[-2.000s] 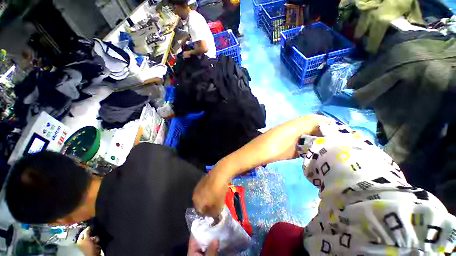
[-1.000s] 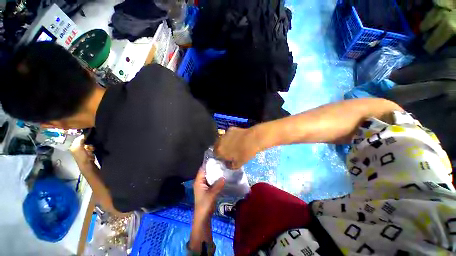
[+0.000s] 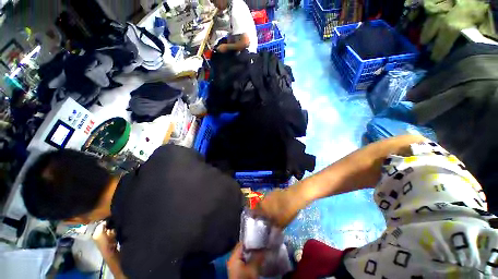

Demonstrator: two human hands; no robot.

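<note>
A crinkly clear and white plastic bag [image 3: 256, 234] is at the bottom centre of the head view, upright between my hands. My left hand [image 3: 243, 264] is low at the frame's bottom edge, blurred, with its fingers around the bag's lower left side. My right hand [image 3: 277, 208] reaches in from the right, bare, at the bag's upper edge. It is blurred and its fingertips are hidden, so I cannot tell whether they grip the bag or are inside it. The bag's contents cannot be made out.
A person in black [image 3: 180, 212] sits close at the left by a machine table with a green round tray [image 3: 112, 136] and a control panel [image 3: 68, 128]. Black garments [image 3: 256, 125] overflow a blue crate ahead. Another blue crate [image 3: 360, 71] and dark cloth [image 3: 458, 103] are at the right.
The view has tilted back up, so the crates and far tables show again. Both hands and the bag now sit lower in the picture than one second ago. Both hands are still at the bag.
</note>
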